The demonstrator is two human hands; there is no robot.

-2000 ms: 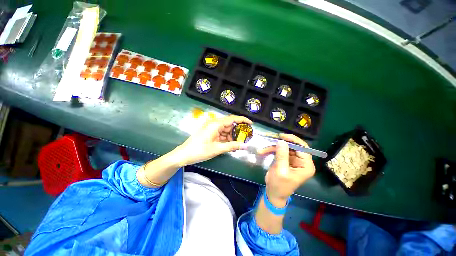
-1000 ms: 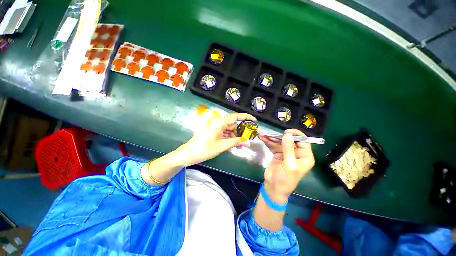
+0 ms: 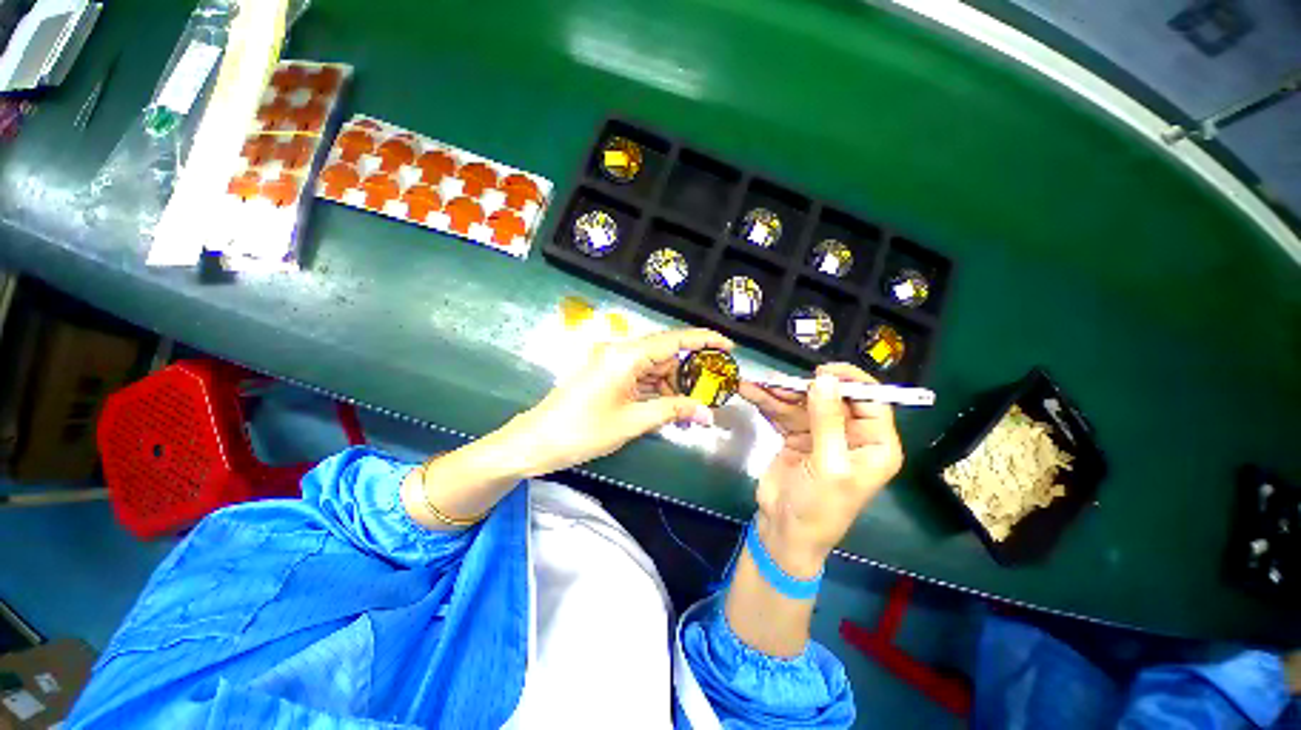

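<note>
My left hand (image 3: 606,399) holds a round electronic unit (image 3: 709,377) by its rim; the unit has a yellow patch in its middle. My right hand (image 3: 828,449) holds pale tweezers (image 3: 870,392), their tips at the unit's right edge; whether they touch it I cannot tell. The black component tray (image 3: 645,208) lies behind my hands. One back-row pocket is empty; the others hold units, most with a white piece, two with a yellow patch. Amber stickers (image 3: 577,311) lie on the pale carrier sheet at the bench edge, partly hidden by my left hand.
A black scrap box (image 3: 1077,506) heaped with cream bits stands right. Orange die-cut sheets (image 3: 431,187), a long pale strip (image 3: 221,143) and a clear bag (image 3: 183,86) lie left. Another black tray (image 3: 1270,528) is at the far right. A red stool (image 3: 171,449) stands below the bench.
The unit stays in my left hand, now turned slightly. The tweezers in my right hand have swung to lie flatter across the view. The tray appears slightly shifted as the view moves.
</note>
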